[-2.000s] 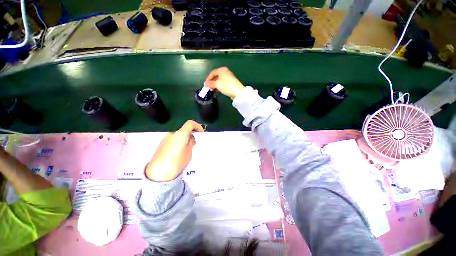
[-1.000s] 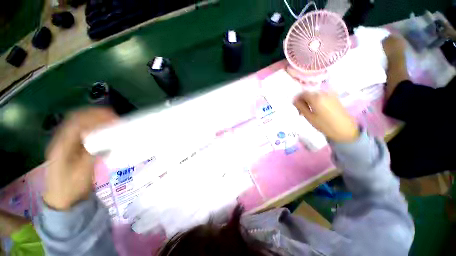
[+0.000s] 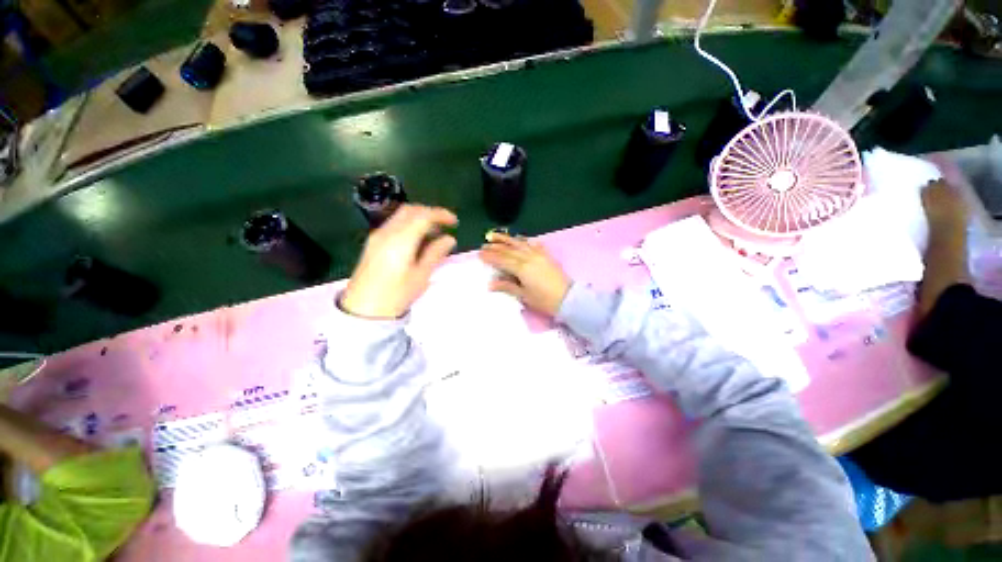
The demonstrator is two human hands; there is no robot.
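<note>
White label sheets point(image 3: 511, 384) lie in a bright pile in front of me. My left hand point(image 3: 393, 263) is raised over the sheets' far left edge, fingers bent towards the right; I cannot tell if a label is in it. My right hand point(image 3: 530, 274) is at the sheets' far edge, fingertips low; its hold is unclear. A black cylindrical unit point(image 3: 503, 189) with a white label on top stands beyond my hands. An unlabelled unit point(image 3: 378, 193) stands just behind my left hand, partly covered by it. Another unlabelled unit point(image 3: 284, 244) stands further left.
The green conveyor point(image 3: 440, 130) curves beyond the pink bench point(image 3: 187, 343), with labelled units at right. A pink fan point(image 3: 785, 178) stands right of the sheets. A white round item point(image 3: 220, 494) lies left. Neighbours' arms show at both sides. Black units in trays point(image 3: 440, 44) stand beyond.
The view swung right and came back. My hands, spread wide apart one second ago, are now close together at the sheets' far edge. The unit under my right hand earlier now stands labelled, further right.
</note>
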